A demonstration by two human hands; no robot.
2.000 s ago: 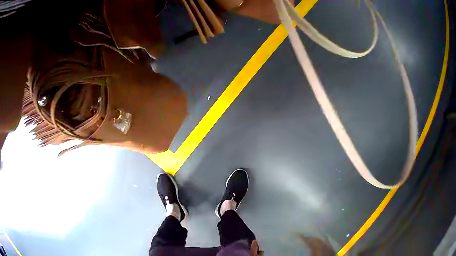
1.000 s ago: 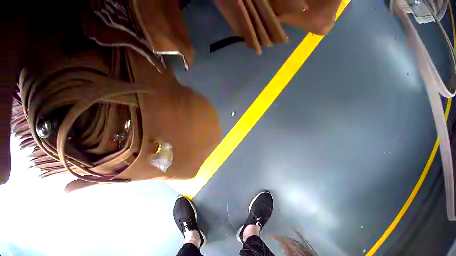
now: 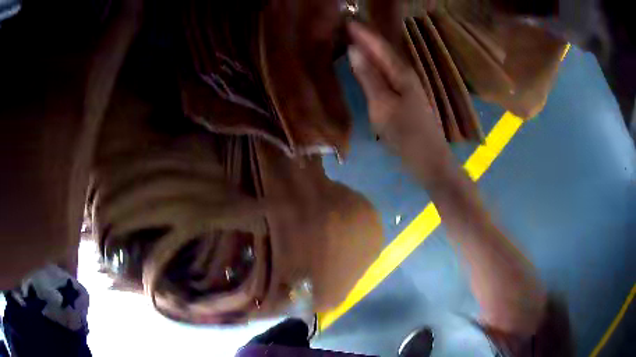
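My right hand [image 3: 390,94], blurred, reaches up from the lower right. Its fingers are extended and apart beside hanging brown bags [image 3: 300,90]; nothing shows held in it, and whether it touches them is unclear. More brown layers [image 3: 443,84] hang just to its right. Below left, a brown bag bundle [image 3: 335,230] carries bunched looped straps [image 3: 167,279] with shiny spots. My left hand is not in view.
A yellow lane line [image 3: 411,230] crosses the blue-grey floor [image 3: 558,188] diagonally. Another yellow line is at the lower right edge. Star-patterned fabric [image 3: 66,300] shows at the lower left. My shoe [image 3: 416,343] is at the bottom edge.
My right hand and forearm have come into view, reaching to the bags. The bags now sit lower and further right in view. The pale strap loops at the right have left view.
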